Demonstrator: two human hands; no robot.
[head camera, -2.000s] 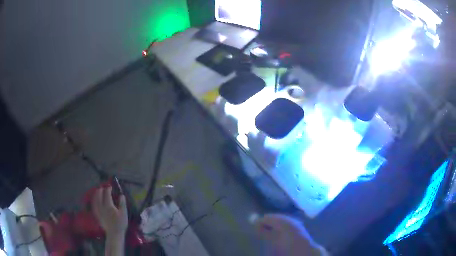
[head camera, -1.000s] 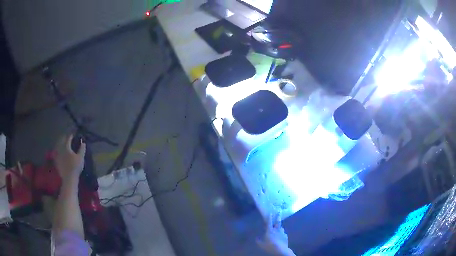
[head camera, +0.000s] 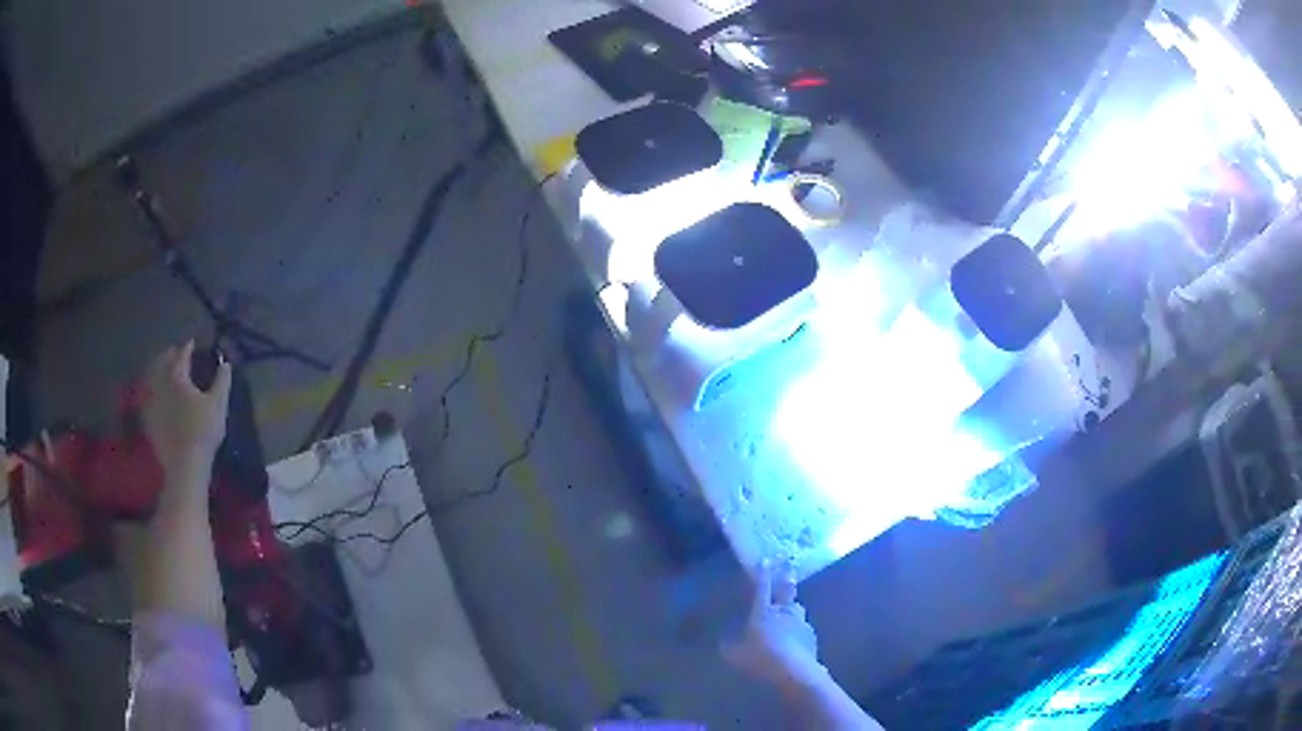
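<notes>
My left hand (head camera: 186, 414) is at the left, above the red motorised rig (head camera: 86, 493), with its fingers curled round a small black part (head camera: 207, 369). My right hand (head camera: 778, 621) is at the near edge of the white bench, beside the crinkled clear plastic wrap (head camera: 757, 500); blur and glare hide whether its fingers hold anything. Two white rounded units with black tops, one nearer (head camera: 735, 264) and one farther (head camera: 650, 146), stand on the bench. A third black-topped unit (head camera: 1007, 291) is at the bench's right side.
A tape roll (head camera: 818, 199) and a dark mat (head camera: 630, 53) lie on the bench. Thin black leads (head camera: 478, 357) trail over the floor and white base plate (head camera: 414, 614). Black stand legs (head camera: 214, 314) are on the floor. A teal crate (head camera: 1099, 643) is at lower right. Strong glare covers the bench's near part.
The view has shifted, and the laptop screen has left the top of the picture. My right hand has come to the bench's near edge. My left hand stays at the rig.
</notes>
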